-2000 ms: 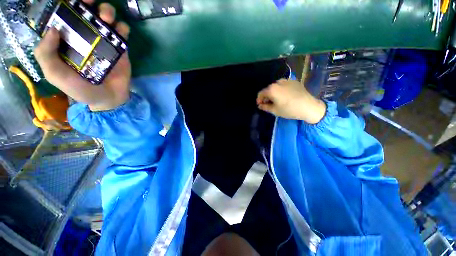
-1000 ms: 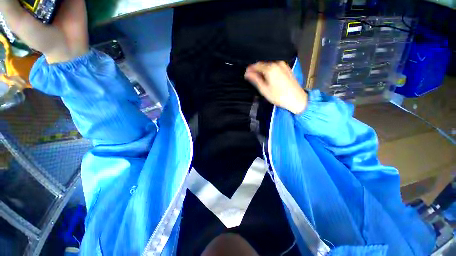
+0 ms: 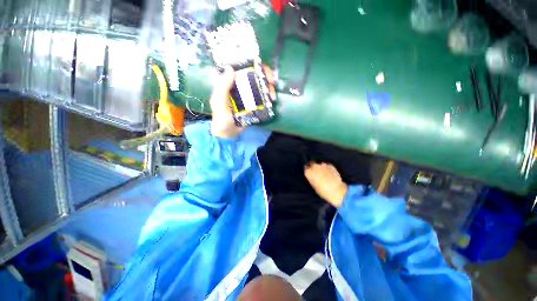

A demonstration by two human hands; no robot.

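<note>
My bare left hand [image 3: 224, 106] holds an opened smartphone [image 3: 250, 94] over the near edge of the green mat. The phone's insides face up, with a dark battery, a white strip and yellow edges. My right hand [image 3: 325, 182] is bare, low over my lap, below the bench edge. Its fingers look curled and blurred, and I cannot tell if they hold anything small. A black phone-shaped frame [image 3: 281, 62] with a rectangular cutout lies flat on the mat beyond the phone. A small blue triangular pick [image 3: 378, 102] lies on the mat.
Clear cups [image 3: 469, 35] stand at the far right. Dark slim tools [image 3: 476, 88] lie on the mat's right. An orange clamp [image 3: 169, 116] hangs at the left bench edge, near a clear compartment tray [image 3: 88, 64]. A blue bin [image 3: 491, 223] is below the bench at right.
The view has swung up and left, bringing the mat, black frame, pick and cups into view. My left hand still holds the phone. My right hand stays low over my lap.
</note>
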